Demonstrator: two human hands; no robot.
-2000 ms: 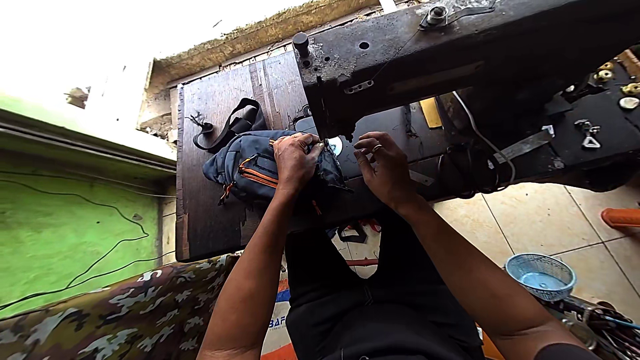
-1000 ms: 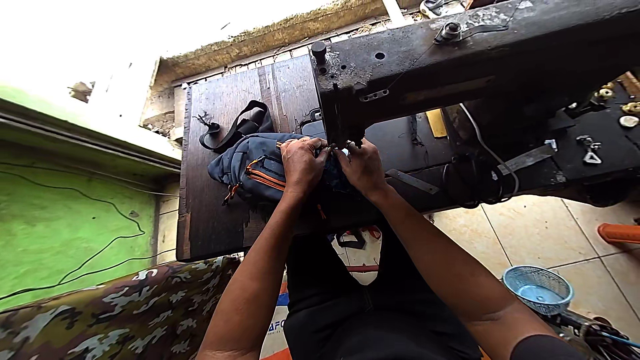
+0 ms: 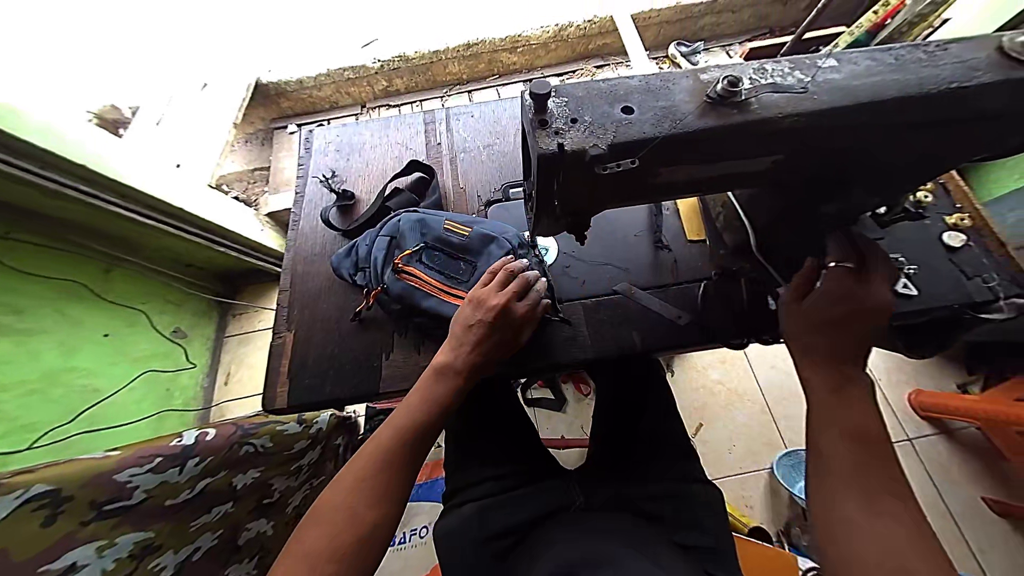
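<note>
A dark blue fabric bag (image 3: 436,260) with orange zippers lies on the dark wooden table, left of the sewing machine's head (image 3: 572,176). My left hand (image 3: 500,312) rests on the bag's right end, fingers together over its edge; whether it grips the fabric is unclear. A black webbing strap (image 3: 400,196) curls behind the bag. My right hand (image 3: 840,296), with a ring on one finger, reaches to the shadowed base of the machine's pillar at the right. Its fingertips are partly hidden in the dark, so what they touch cannot be seen.
The machine's long black arm (image 3: 760,120) spans the table. A flat metal strip (image 3: 652,304) and a yellow piece (image 3: 690,219) lie on its bed. Small metal parts (image 3: 905,280) are at the right. Below stand a blue basket (image 3: 790,472) and an orange plastic stool (image 3: 972,408).
My right hand has moved from beside my left hand, under the machine's head, to the pillar at the right. My left hand has stayed at the bag's right end.
</note>
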